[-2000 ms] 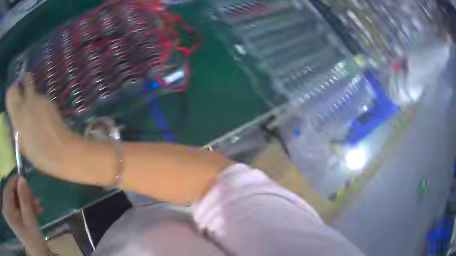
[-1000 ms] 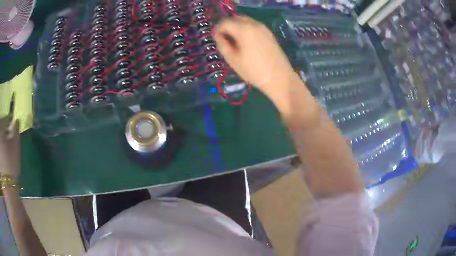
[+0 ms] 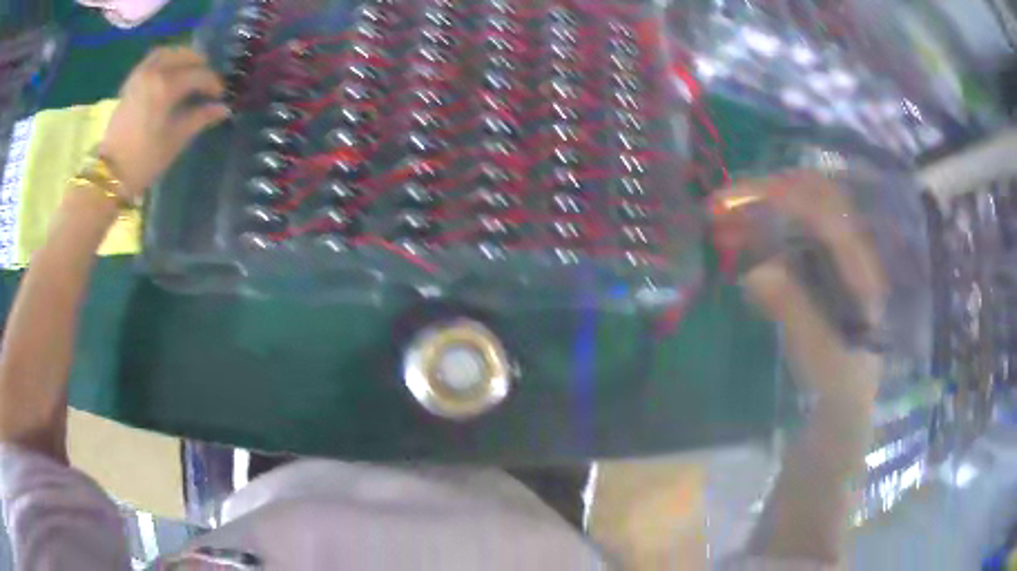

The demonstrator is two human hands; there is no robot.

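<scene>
The clear main tray (image 3: pixel 190 212) holds rows of small dark shiny components with thin red leads. My left hand (image 3: pixel 162 117) is at the tray's upper left edge, fingertips at the leftmost column of parts; whether they grip one is hidden. My right hand (image 3: pixel 809 251), blurred, is right of the tray around a dark, handle-like tool (image 3: pixel 827 292), with red cable near the fingers. A round silver fixture with a pale centre (image 3: pixel 459 371) sits on the mat below the tray, touched by neither hand.
A yellow notepad (image 3: pixel 67 167) with a white printed strip lies left of the tray under my left wrist. The green mat's (image 3: pixel 279 368) front edge runs before my body. Blurred clear trays lie behind my right hand. Part of a pink object shows at the top left.
The view has turned, so tray and fixture sit further right. My left hand has moved from the notepad up to the tray's left edge. My right hand is now beside the tray's right side, with the dark tool.
</scene>
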